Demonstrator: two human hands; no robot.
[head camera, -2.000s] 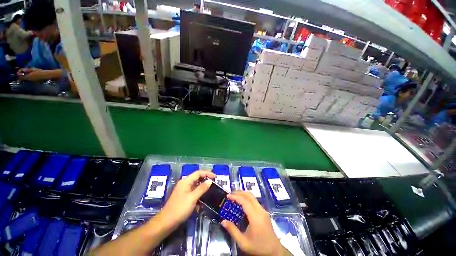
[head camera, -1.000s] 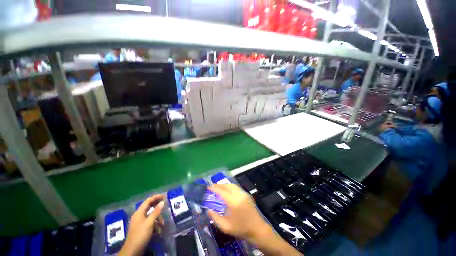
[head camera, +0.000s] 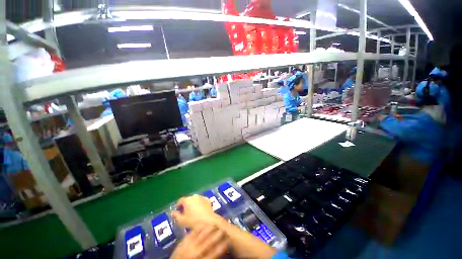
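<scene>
The clear tray (head camera: 251, 205) lies before me, with label-side-up blue phone backs (head camera: 162, 228) in its far row. A keypad handset (head camera: 262, 232) lies face up in the near row at the right. My right hand (head camera: 193, 210) reaches in from the lower right over the far row, fingers bent down. A bit of blue shows by its fingertips; whether it holds something is unclear. My left hand (head camera: 201, 243) is just below, against or overlapping my right wrist. Its fingers are partly hidden and blurred, and its grip cannot be told.
Black trays (head camera: 304, 195) lie right of the clear tray. A green conveyor (head camera: 213, 174) runs behind it, with a white board (head camera: 299, 136), stacked white boxes (head camera: 235, 119) and a monitor (head camera: 147, 114) beyond. White shelf posts and beams cross the view. A person in blue (head camera: 415, 131) is at the right.
The view has swung right and up. The keypad handset, in my hands two seconds ago, is no longer seen in them. My right hand has moved left across the tray, over my left hand.
</scene>
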